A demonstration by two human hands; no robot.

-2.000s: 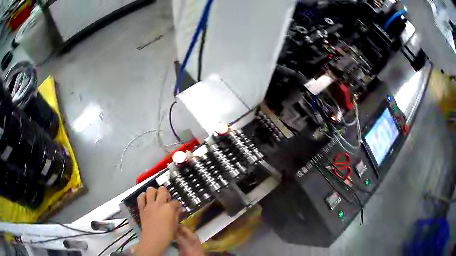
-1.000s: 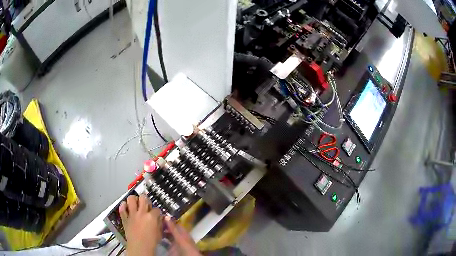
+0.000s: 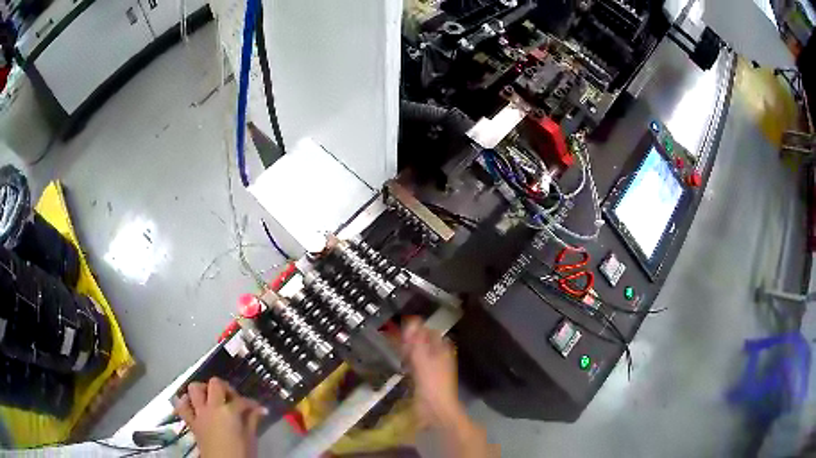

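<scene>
The wire straightener (image 3: 313, 313), a dark block with rows of shiny ribbed rollers, lies across the lower centre. My left hand (image 3: 219, 419) rests at its lower-left end, fingers bent over the edge; whether it grips a wire there I cannot tell. My right hand (image 3: 431, 362) is blurred, raised at the front right side of the straightener beside a metal plate; its grip is unclear. A red-pink adjusting knob (image 3: 249, 306) stands at the rollers' far left. Thin black wires show at the left hand's edge.
A control panel touchscreen (image 3: 646, 207), orange-red scissors (image 3: 574, 272) and black wires lie to the right. The crowded feed unit with a red block (image 3: 553, 141) is behind. A white cover (image 3: 313, 192) stands beyond the straightener. Black coils (image 3: 49, 313) sit on a yellow pallet at left.
My right hand has moved away from my left hand, rightward along the straightener's front. My left hand stays at the lower-left end. The view has shifted, so the machine sits further left.
</scene>
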